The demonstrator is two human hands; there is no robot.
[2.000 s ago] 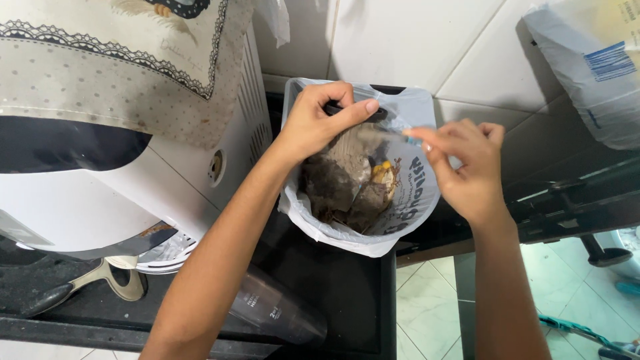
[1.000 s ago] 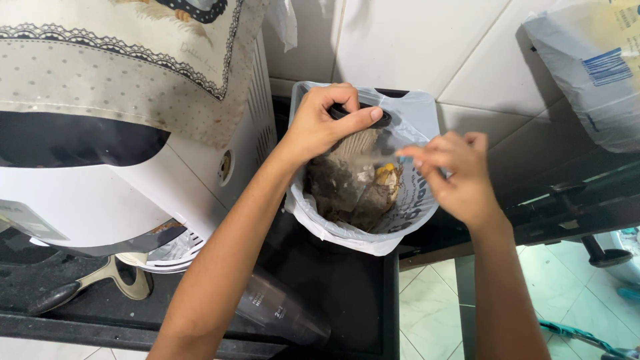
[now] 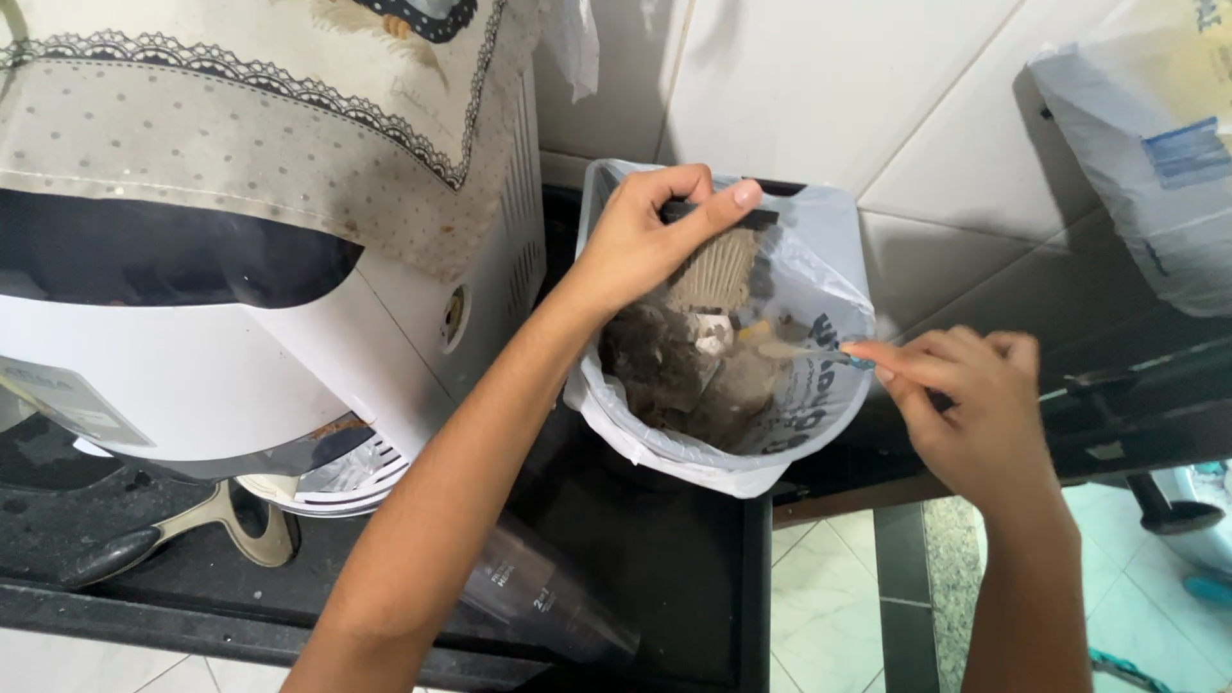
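My left hand (image 3: 664,226) grips the black rim of a dusty pleated filter (image 3: 717,269) and holds it inside the mouth of a bin. In my right hand (image 3: 962,395), at the bin's right side, is a thin brush-like tool (image 3: 808,353) with a teal part at the fingers; it is blurred and points left toward the filter's lower end. The bin is lined with a white plastic bag (image 3: 828,423) that bears dark print. Grey dust and debris (image 3: 664,371) lie in it below the filter.
A white appliance (image 3: 192,375) under a patterned cloth (image 3: 289,125) stands at left. A translucent dark plastic container (image 3: 549,587) lies on the black tray (image 3: 674,539) below the bin. A beige and black handled tool (image 3: 207,529) rests at lower left. A plastic bag (image 3: 1145,154) hangs at upper right.
My left hand keeps its hold on the filter, which now shows more of its pleated side. The tool in my right hand has shifted a little over the bin.
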